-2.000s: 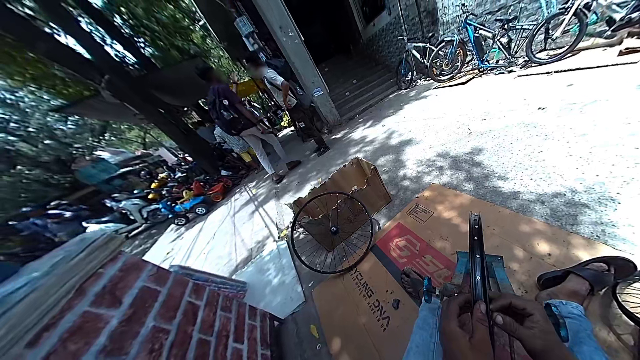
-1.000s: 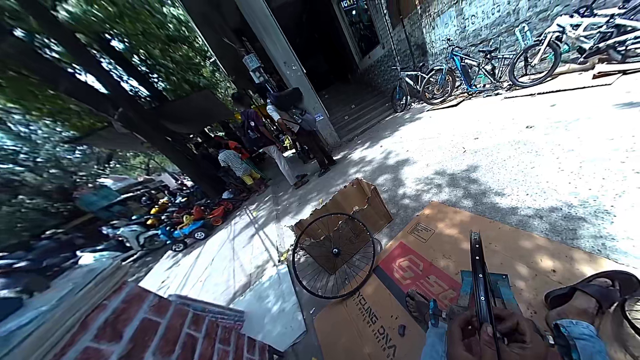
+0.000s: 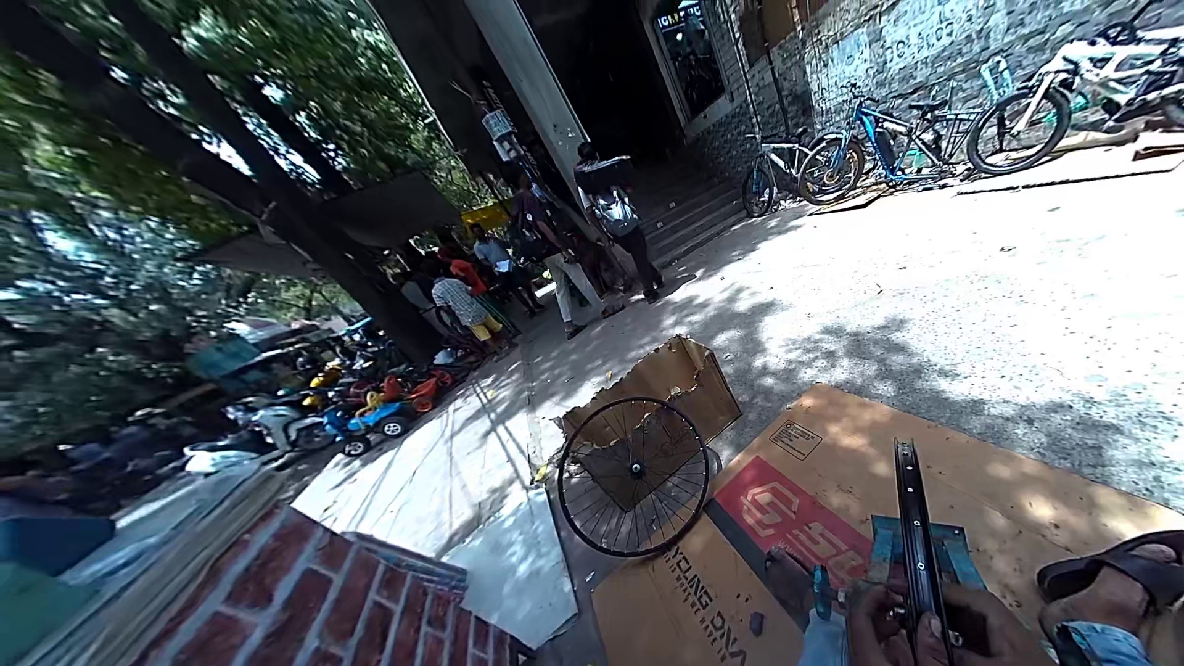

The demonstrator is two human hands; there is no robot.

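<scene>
A black bicycle rim (image 3: 918,546), seen nearly edge-on with a row of spoke holes, stands upright at the lower right. My left hand (image 3: 874,622) grips its near part from the left side. From the right side my right hand (image 3: 985,624) holds the same part, with fingers bent close to the rim. Behind and beneath the rim is a worn blue-green stand or block (image 3: 948,546) on the cardboard. The lower part of the rim and some fingertips are cut off or hidden.
Flattened cardboard (image 3: 851,425) covers the ground. A spoked bicycle wheel (image 3: 635,469) leans on a torn cardboard box (image 3: 684,379). A brick wall (image 3: 287,592) rises lower left. My sandaled foot (image 3: 1110,592) is at right. Parked bicycles (image 3: 888,148) and several people (image 3: 555,250) are farther off.
Two people by the pillar have shifted position, and more people behind them show. Both hands stay at the rim.
</scene>
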